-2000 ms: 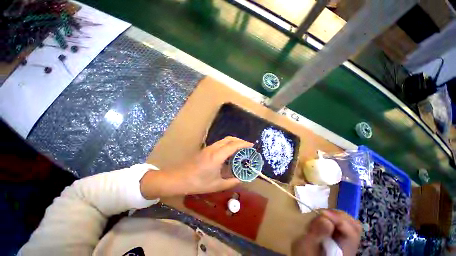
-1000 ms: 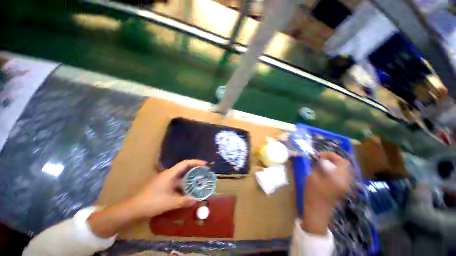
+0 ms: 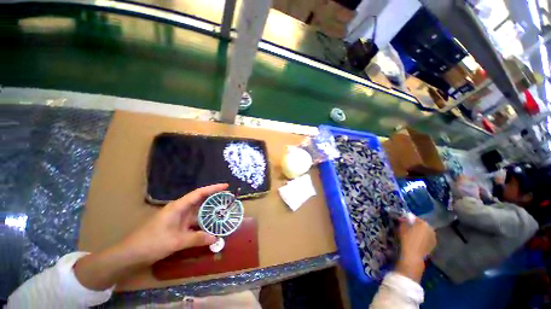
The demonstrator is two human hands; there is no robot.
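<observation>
My left hand [image 3: 163, 232] holds a round spoked teal-grey wheel [image 3: 220, 213] by its rim, fingers behind and thumb below, above the red-brown fixture [image 3: 238, 250]. A small white round cap [image 3: 217, 244] shows just under the wheel. My right hand [image 3: 417, 241] is over the right edge of the blue bin [image 3: 341, 223], which is full of small grey-black parts [image 3: 365, 193]. A white end of something shows at its fingers; whether it also grips a dark part cannot be told.
A black tray [image 3: 181, 166] with small white parts [image 3: 244, 164] lies on the cardboard. A cream pot [image 3: 296, 162], white cloth [image 3: 297, 192] and clear bag [image 3: 323, 145] are beside the bin. Wheels lie on the green belt [image 3: 290, 102]. A metal post [image 3: 244, 60] stands ahead; a person [image 3: 483, 223] sits right.
The view has swung right, bringing a person into sight. My right hand has moved from near the pot to the blue bin. My left hand still holds the wheel.
</observation>
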